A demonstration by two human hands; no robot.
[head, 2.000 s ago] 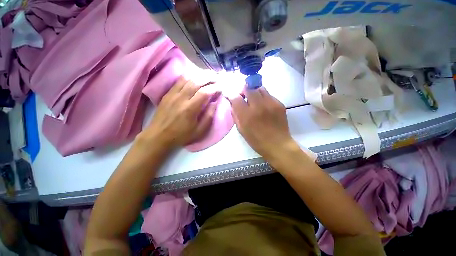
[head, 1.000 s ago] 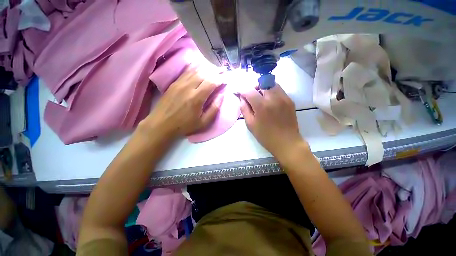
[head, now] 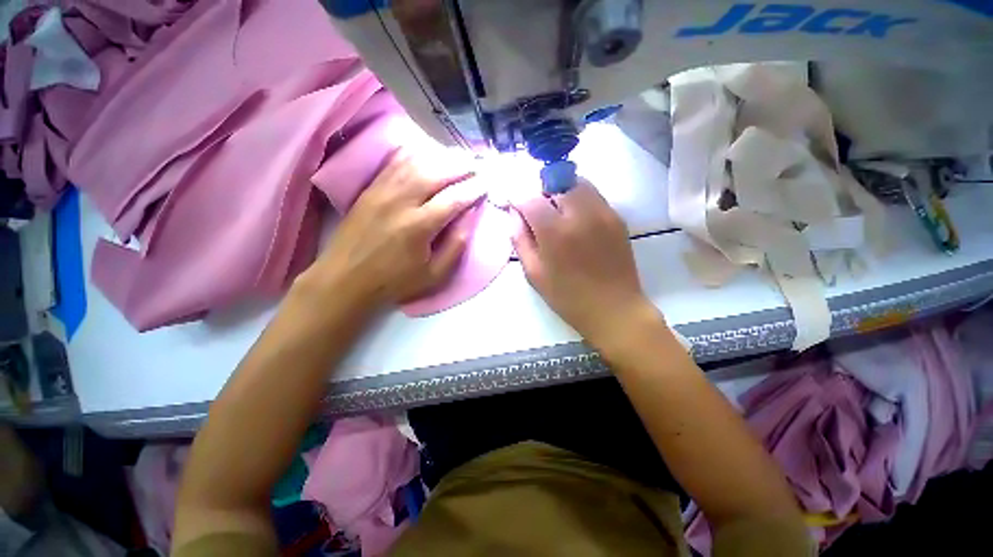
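A pink garment piece (head: 463, 285) with a rounded end lies on the white table under the needle area of the sewing machine (head: 653, 49). My left hand (head: 403, 226) lies on the piece, fingers pointing to the bright needle area. My right hand (head: 577, 250) is at the right of the needle, fingertips bent down near the piece's edge. Whether its fingertips pinch anything is lost in glare. The presser foot and needle are also washed out by the light. Cream strips (head: 762, 163) lie in a loose pile right of the needle.
Pink pieces (head: 218, 174) are heaped left of my left hand. Green-handled snips (head: 934, 215) lie beyond the cream strips. The table's front edge (head: 468, 381) carries a measuring scale. More pink cloth (head: 822, 430) hangs below the table at right and left.
The camera view has shifted slightly. Both hands stay close to the needle, with only small changes in the fingers. The pink piece's rounded end shows slightly less than at first.
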